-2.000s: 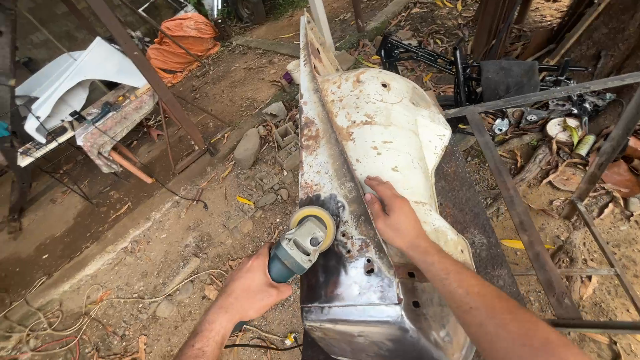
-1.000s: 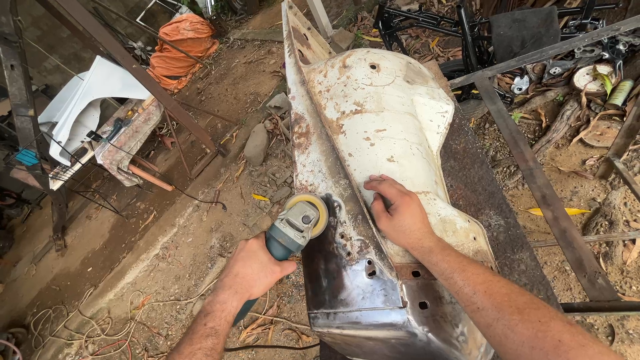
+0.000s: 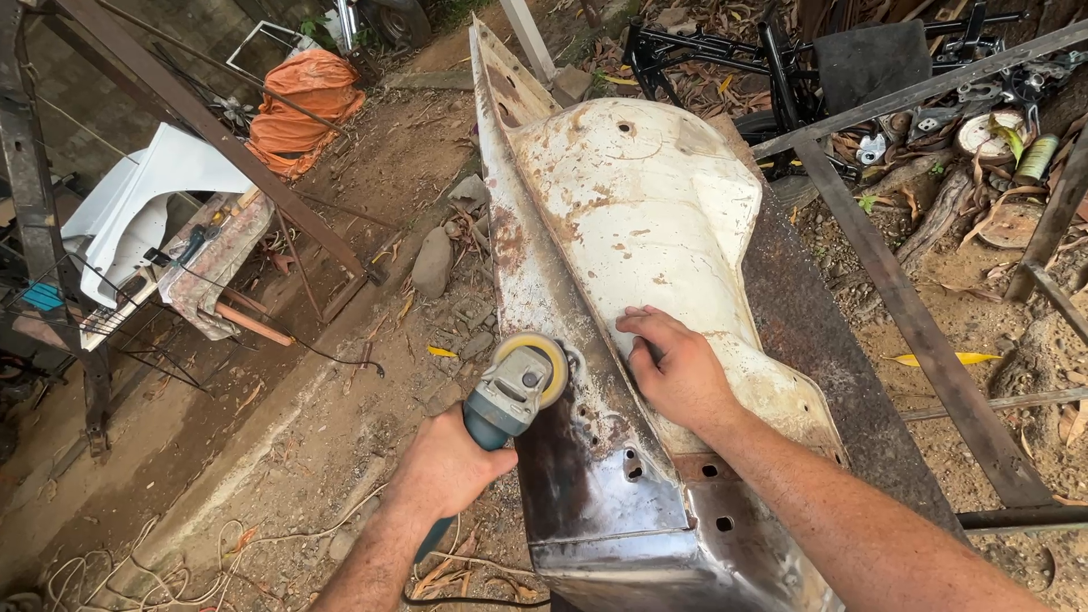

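My left hand [image 3: 446, 466] is closed around the body of a teal angle grinder [image 3: 503, 399]. The grinder's round yellowish disc [image 3: 554, 367] lies at the face of a sheet-metal vehicle body panel [image 3: 671, 238], beside a dark patch. Whitish paint with rust spots covers the panel's upper part; its lower end is bare, shiny metal with several holes. My right hand [image 3: 680, 370] rests on the painted part just right of the raised seam, fingers partly curled, holding nothing.
Under the panel lies a rusty metal plate [image 3: 816, 314]. Metal frame bars [image 3: 926, 340] stand at the right, near a black frame and loose parts. At the left are a white fender [image 3: 153, 204], a cloth-covered stand and an orange tarp [image 3: 302, 110]. Cords [image 3: 229, 552] lie on the dirt.
The view has shifted somewhat. My left hand still holds the grinder at the panel's left part, and my right hand stays on the painted metal.
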